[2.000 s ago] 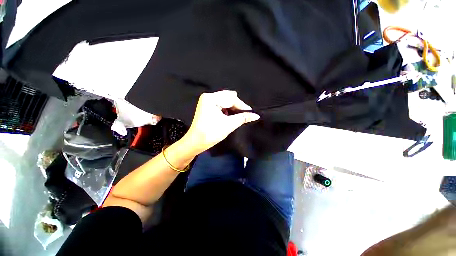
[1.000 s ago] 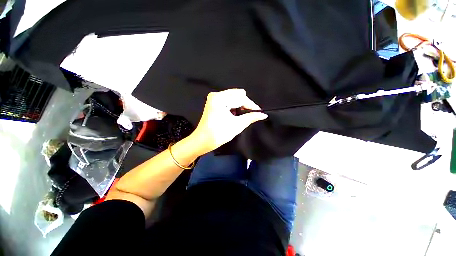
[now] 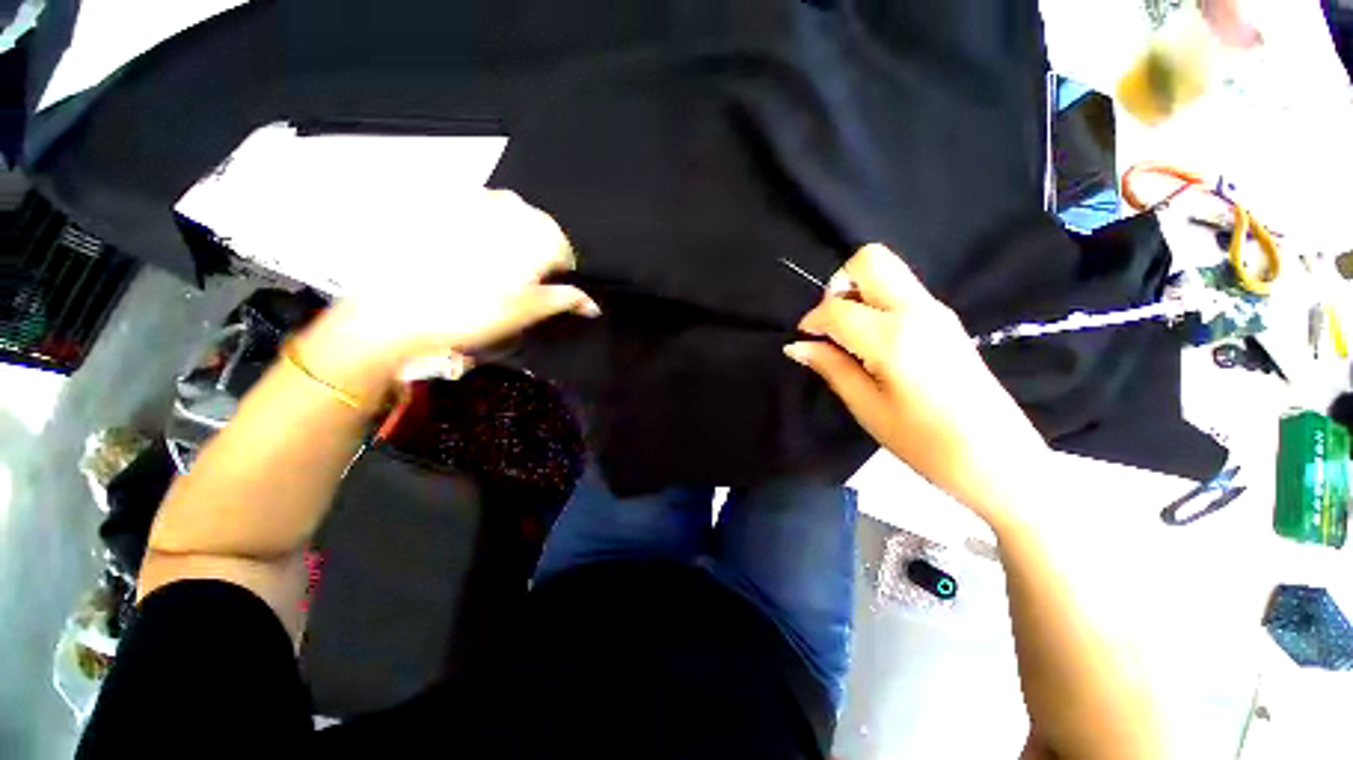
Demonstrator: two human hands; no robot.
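Note:
The black garment [image 3: 668, 164] spreads over the white table and hangs over my lap. My right hand [image 3: 905, 349] is pinched at a dark fold right of centre. A thin needle [image 3: 806, 273] sticks out of its fingertips, pointing up and left. My left hand [image 3: 475, 282] is at the garment's left part, thumb stretched to the right; it is overexposed, and whether it grips cloth is unclear. The dark fold runs between the two hands. No thread can be made out.
A pale strip [image 3: 1076, 321] crosses the garment at right. Beyond are orange-handled scissors [image 3: 1261, 253], a dark phone [image 3: 1083, 149], a green box [image 3: 1310, 478], snips or a loop [image 3: 1202, 498] and a dark faceted object [image 3: 1309, 625]. A red-rimmed basket with black contents [image 3: 490, 431] is left of my lap.
My right hand has come into view, with the needle, at the fold. My left hand has moved left, away from the centre. The basket's contents show more.

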